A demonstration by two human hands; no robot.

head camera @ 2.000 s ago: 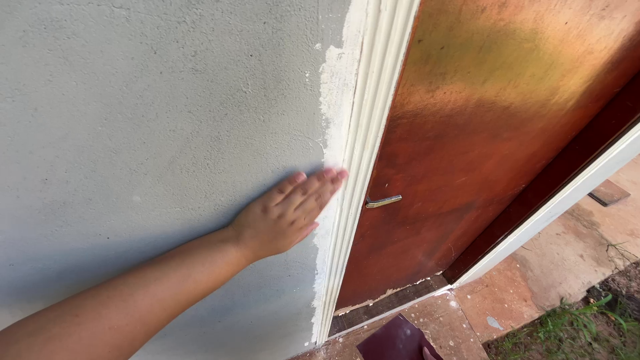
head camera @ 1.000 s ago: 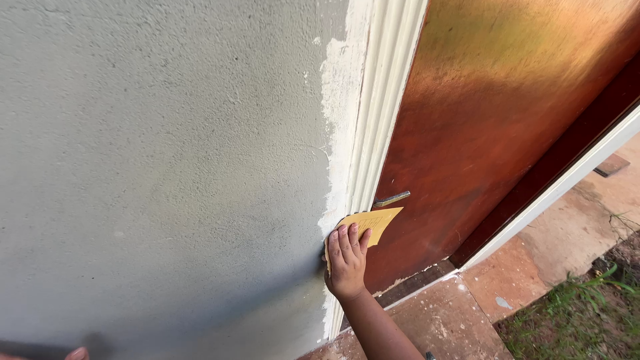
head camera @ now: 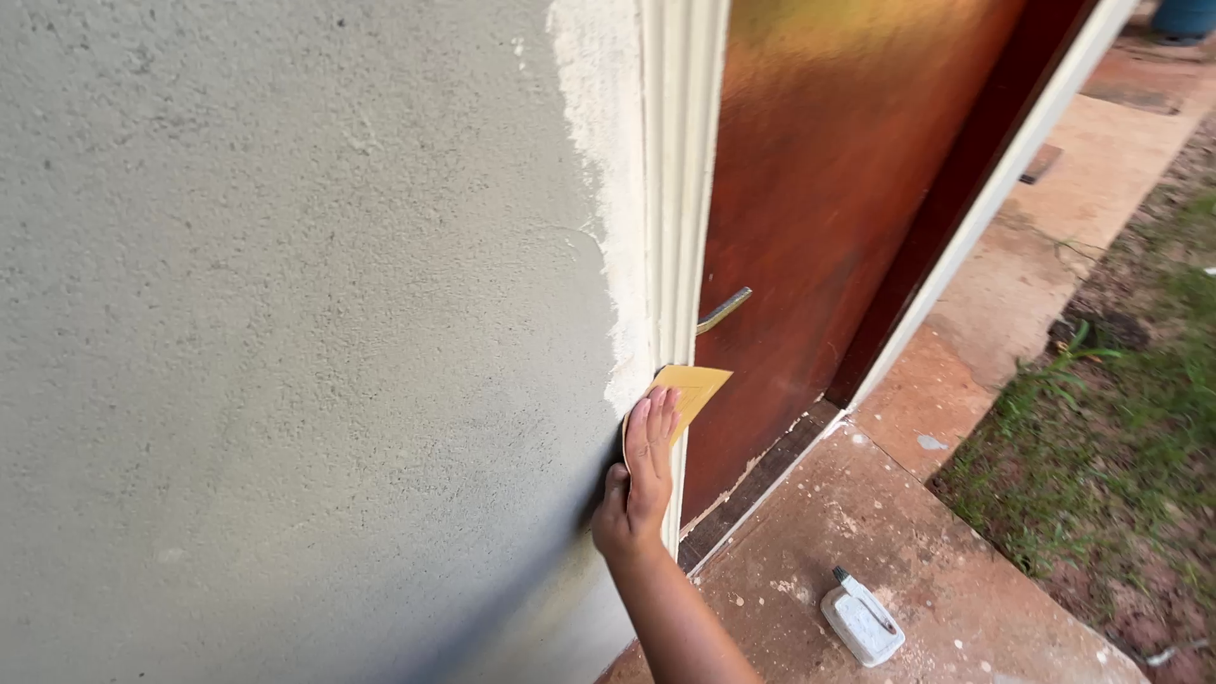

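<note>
My right hand (head camera: 644, 475) presses a sheet of yellow sandpaper (head camera: 698, 388) against the lower part of the cream fluted door trim (head camera: 680, 180), where it meets the wall. Its fingers lie flat along the sheet, whose free corner sticks out over the door side. A rough white painted strip (head camera: 608, 190) runs down the edge of the grey textured wall (head camera: 332, 313) beside the trim. The red-brown door (head camera: 817, 190) with its metal handle (head camera: 725, 311) is just right of the sheet. My left hand is out of view.
On the paint-spotted concrete step (head camera: 855, 513) rests a small white container (head camera: 863, 622) with a brush lying across it. Farther right are a walkway (head camera: 1007, 256), grass (head camera: 1092, 446) and a flat brown piece (head camera: 1041, 163). A blue container (head camera: 1184, 19) stands at the top right corner.
Two seconds ago a hand lay bare on the wall's white edge; it has left the view. My right hand came in with the yellow sheet and stays against the trim, below the handle.
</note>
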